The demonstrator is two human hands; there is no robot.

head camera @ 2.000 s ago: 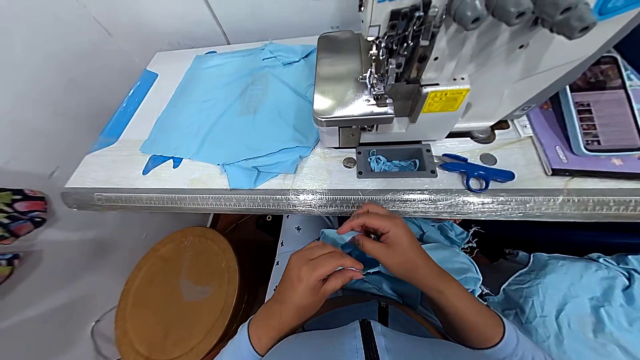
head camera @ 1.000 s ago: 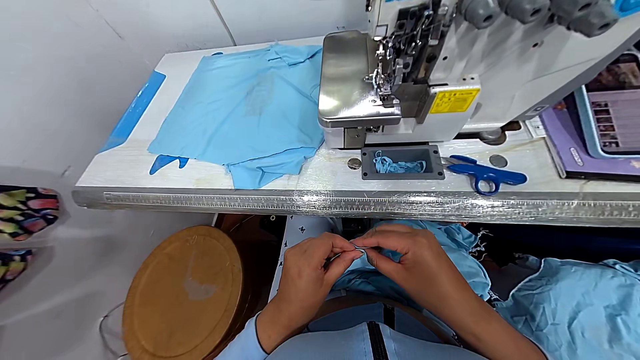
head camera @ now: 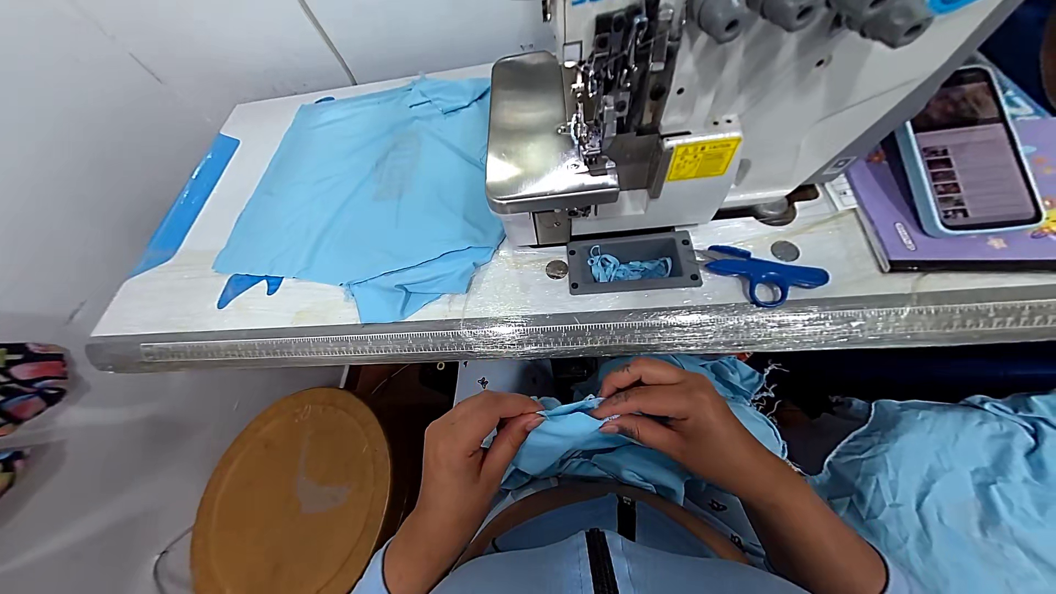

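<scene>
Light blue fabric [head camera: 577,445] lies bunched over my lap, below the table's front edge. My left hand [head camera: 487,437] pinches its upper edge between thumb and fingers. A short way to the right, my right hand [head camera: 668,412] grips the same edge, so a narrow stretch of cloth runs between the two hands. Behind them on the table stands an overlock sewing machine [head camera: 643,140] with a metal cloth plate. Flat blue fabric pieces [head camera: 363,190] lie to its left. Blue thread snips [head camera: 767,271] rest beside a grey tray [head camera: 635,282] of blue thread scraps.
A ruler strip [head camera: 577,337] runs along the table's front edge. At right, a phone [head camera: 973,157] lies on a purple notebook [head camera: 895,223]. A round brown stool [head camera: 293,495] stands at lower left. More blue fabric [head camera: 949,487] lies at lower right.
My hands, close together at the fingertips a second ago, are now farther apart, with the cloth edge visible between them.
</scene>
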